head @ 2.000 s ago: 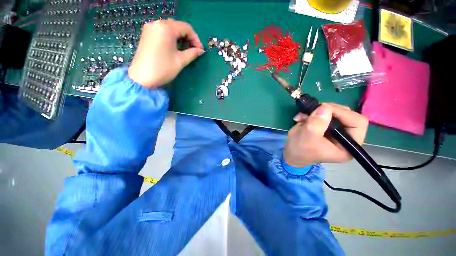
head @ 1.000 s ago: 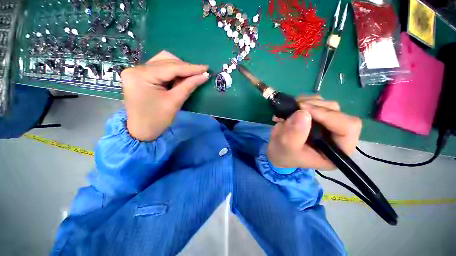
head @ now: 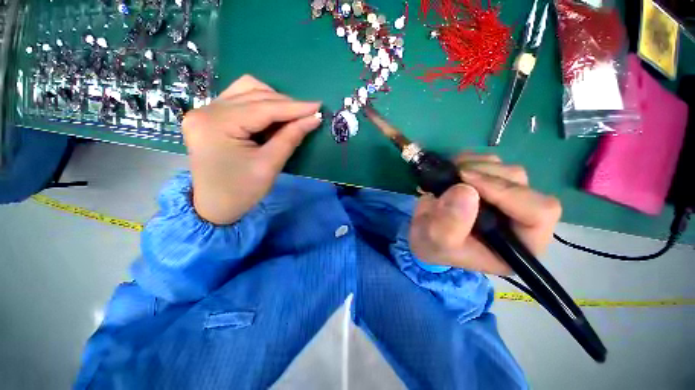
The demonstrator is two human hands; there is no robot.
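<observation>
My left hand pinches a tiny pale disc component between thumb and forefinger, left of a small round workpiece on the green mat. My right hand grips the black soldering iron. Its brownish tip points up-left and ends just right of the workpiece; whether it touches anything is unclear. A loose pile of silver-white discs with fine leads trails from the top down to the workpiece.
A clear tray of dark parts lies at left. Loose red wires, tweezers, a zip bag of red wires, a pink sheet and a yellow square lie to the right. The iron's cord runs off the mat's front edge.
My left hand has come down from the top of the disc pile to beside the workpiece. The iron tip has moved left from near the red wires to the workpiece. The view has shifted.
</observation>
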